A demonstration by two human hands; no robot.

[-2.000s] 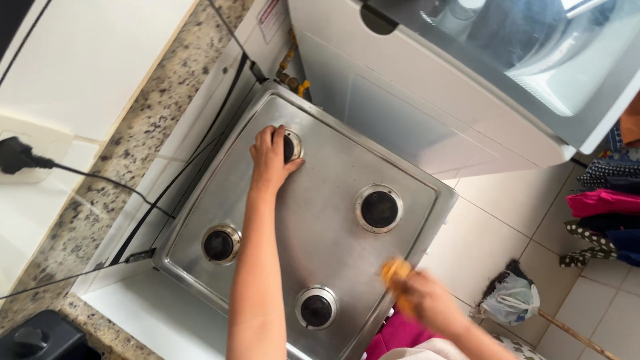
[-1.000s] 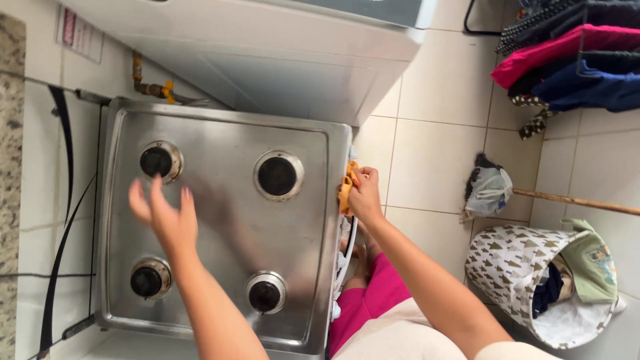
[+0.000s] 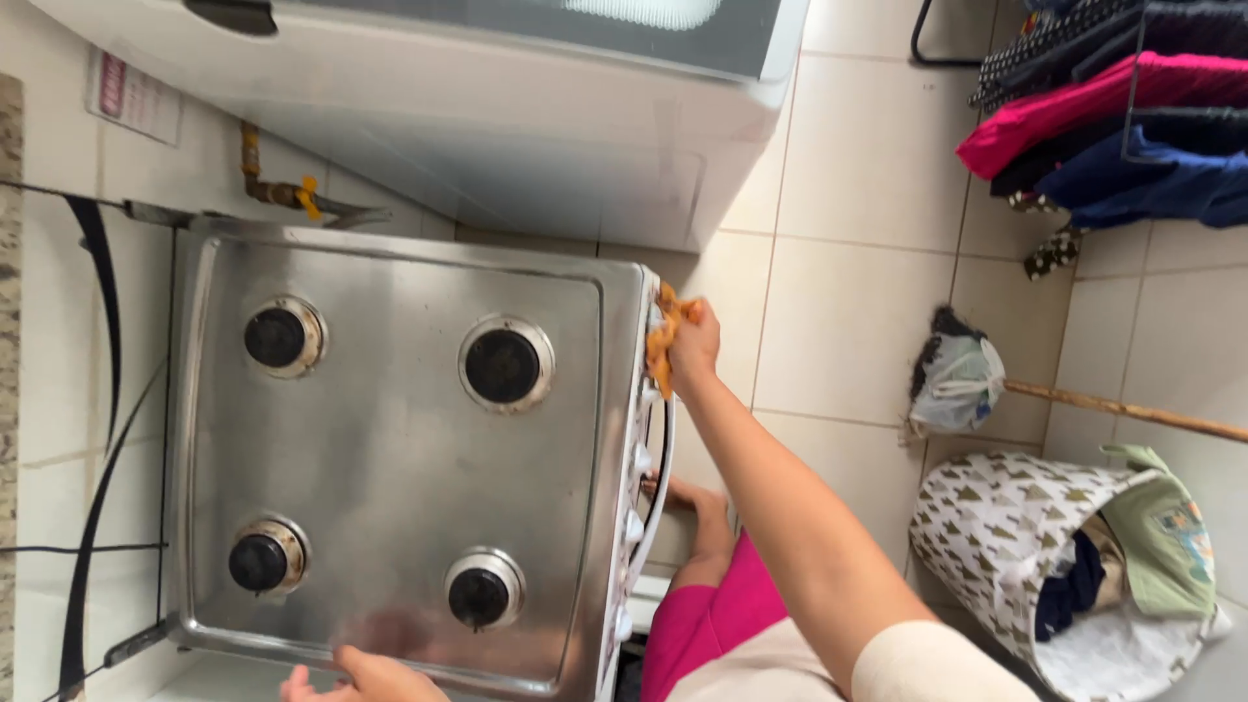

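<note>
A stainless steel stove top [image 3: 390, 439] with several round burners lies below me, its grates off. My right hand [image 3: 694, 346] grips an orange cloth [image 3: 663, 336] and presses it against the stove's front control panel, by the upper right corner of the top. White knobs [image 3: 636, 526] run along that panel below the cloth. My left hand [image 3: 366, 680] is at the bottom edge of the view, over the near side of the stove, partly cut off, its visible fingers apart and with nothing seen in it.
A white appliance [image 3: 487, 127] stands close beside the stove. Behind are a gas pipe with a yellow valve [image 3: 307, 197] and black cables [image 3: 97, 292]. At right are hanging clothes [image 3: 1121, 117], a bag-covered mop or broom head [image 3: 955, 380] and a laundry basket [image 3: 994, 546].
My left hand has moved off the burner area to the stove's near edge. My right hand, with the orange cloth, was over the top's corner and is now at the front panel. The view has turned.
</note>
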